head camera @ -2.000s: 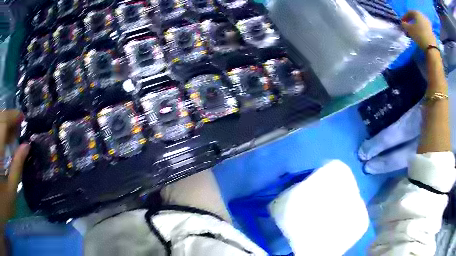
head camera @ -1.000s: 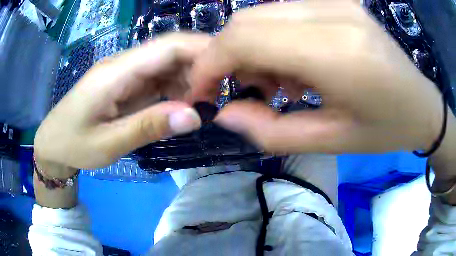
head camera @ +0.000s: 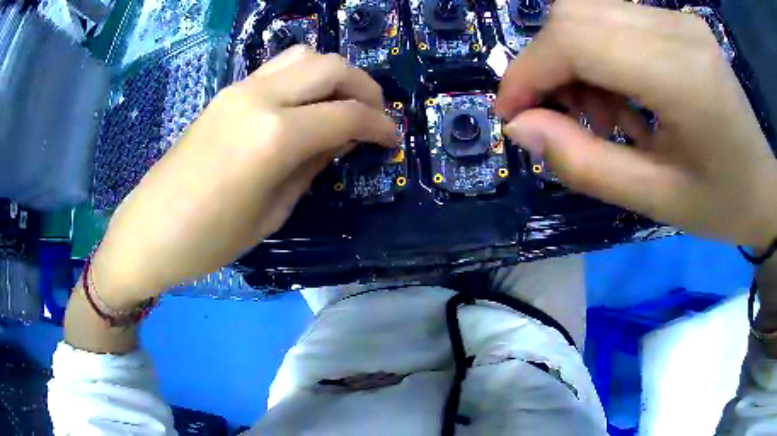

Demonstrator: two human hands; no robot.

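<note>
A camera module point(head camera: 467, 162) with a black lens sits in the black blister tray point(head camera: 409, 238), between my hands. My left hand point(head camera: 247, 153) is left of it, its curled fingertips over the neighbouring module point(head camera: 372, 182), whose lens they hide. My right hand point(head camera: 639, 119) is at the right, thumb and index finger pinched close together by the middle module's right edge. I cannot tell whether either hand holds anything small. My right hand partly covers another module.
More camera modules point(head camera: 446, 30) fill the row behind. A clear small-parts tray point(head camera: 136, 132) with tiny dark parts lies at the left, beyond it greyish translucent trays point(head camera: 51, 119). My lap is below the bench edge; a white-topped blue object point(head camera: 694, 366) stands at the lower right.
My hands have come down and apart from close before the camera, where their fingertips met around a small dark piece. That piece is no longer visible; the middle module is now uncovered.
</note>
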